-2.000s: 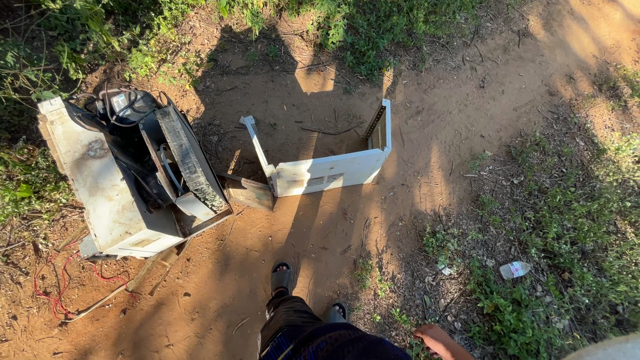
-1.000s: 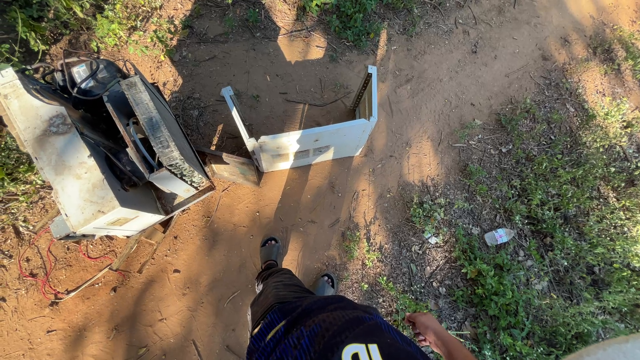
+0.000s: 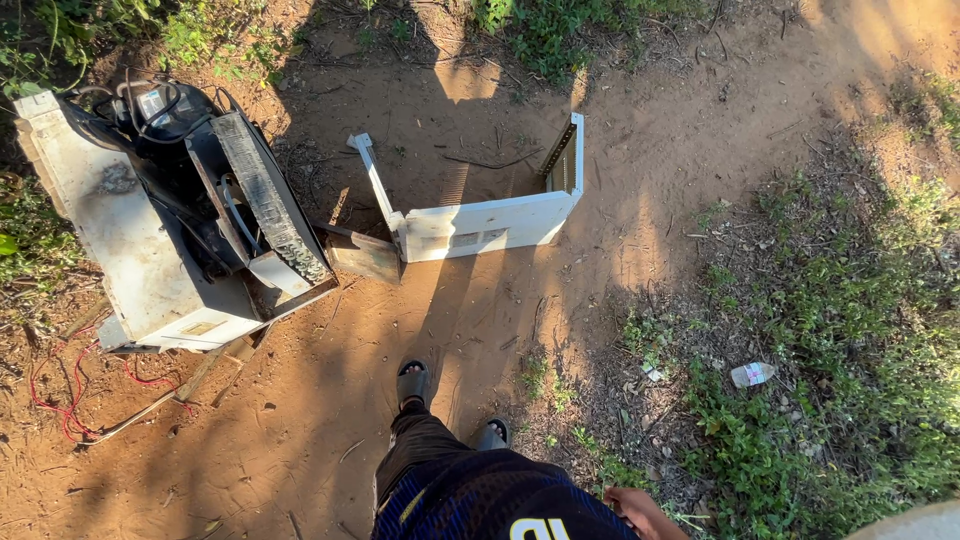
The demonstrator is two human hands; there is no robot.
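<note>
My right hand [image 3: 634, 508] hangs low beside my dark shirt at the bottom edge. Its fingers are partly hidden, and whether they hold anything cannot be told. My left hand is out of view. Ahead of my feet, a bent white sheet-metal casing [image 3: 517, 217] stands on the dirt, its two side panels pointing away from me. To its left lies an opened air conditioner unit [image 3: 142, 240] with a dirty white housing, a black compressor [image 3: 176, 112] and a finned coil [image 3: 262, 187]. A rusty metal plate [image 3: 364, 255] lies between the unit and the casing.
Red wires [image 3: 71, 409] and wood pieces [image 3: 206, 375] lie below the unit at the left. A plastic bottle [image 3: 752, 374] rests among weeds on the right. Green plants [image 3: 562, 34] border the dirt path at the top. A pale rounded edge shows at the bottom right corner.
The view has shifted somewhat. My right hand stays low by my side. The casing and the opened unit lie as before.
</note>
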